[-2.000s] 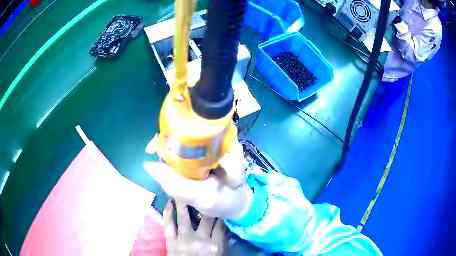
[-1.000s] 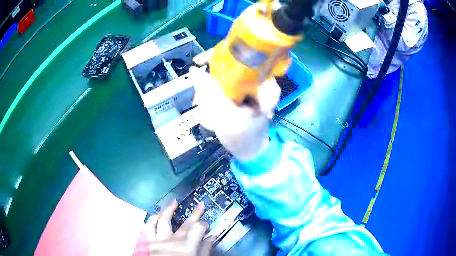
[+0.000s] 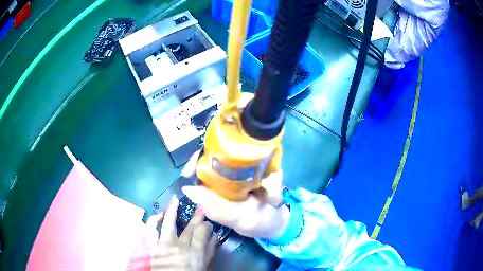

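My right hand (image 3: 246,211) is wrapped around the yellow-orange electric screwdriver (image 3: 238,159), which stands upright over the work. Its tip is hidden below the hand. A dark circuit board (image 3: 186,209) shows in small parts under my hands, in the black fixture (image 3: 165,200) at bottom centre. My left hand (image 3: 182,243) lies over the near left part of the board with its fingers spread. Whether it holds a small piece cannot be seen.
The white-grey screw feeder (image 3: 172,87) stands beyond the fixture. Blue bins (image 3: 316,61) are behind the screwdriver, one with dark screws. Another board (image 3: 108,39) lies far left. A pink-red sheet (image 3: 63,222) is at near left. A black cable (image 3: 356,90) hangs right; a person's sleeve (image 3: 418,32) shows beyond.
The screwdriver went from over the board to beside the feeder, then came back over the board, upright. My left hand stays at the board, which is mostly covered again.
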